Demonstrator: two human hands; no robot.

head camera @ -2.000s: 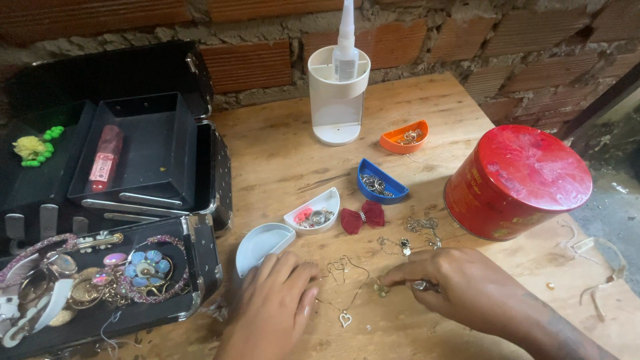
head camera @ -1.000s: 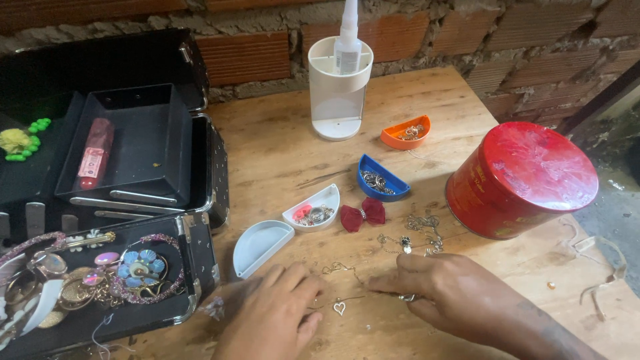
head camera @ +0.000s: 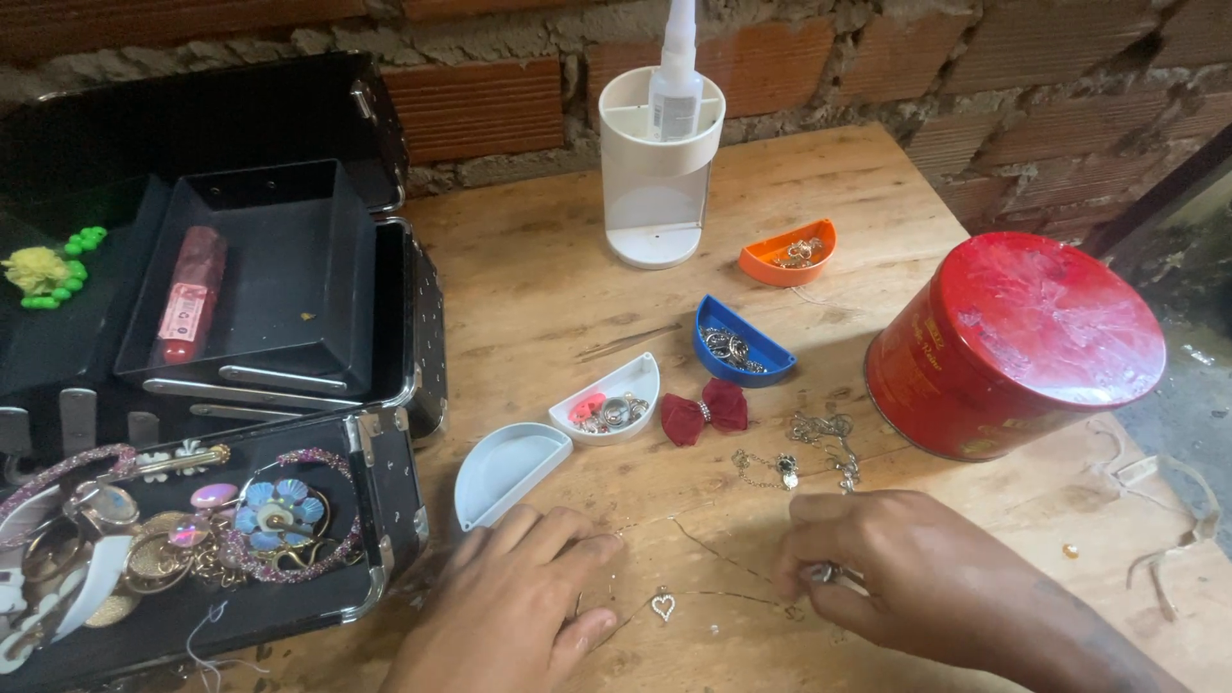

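Observation:
A thin chain necklace (head camera: 717, 551) with a heart-shaped pendant (head camera: 663, 604) lies on the wooden table between my hands. My left hand (head camera: 525, 597) rests palm down at the chain's left end, fingers apart. My right hand (head camera: 885, 577) pinches a small metal piece between thumb and fingers, near the chain's right end; what the piece is cannot be made out. Beyond my right hand lie a tangled silver chain (head camera: 823, 428) and a bracelet with charms (head camera: 784, 467). A dark red fabric bow (head camera: 705, 412) is beside them.
Half-round trays, light blue (head camera: 510, 472), white (head camera: 608, 428), blue (head camera: 736, 366) and orange (head camera: 787, 269), stand ahead; three hold jewelry. A white holder (head camera: 659, 183) carries a bottle (head camera: 676, 96). An open black jewelry case (head camera: 399, 520) stands left, a red tin (head camera: 1011, 346) right.
The necklace chain, bunched between my hands two seconds ago, is now spread wider. My right hand has moved a little away from the chain's middle, to the right.

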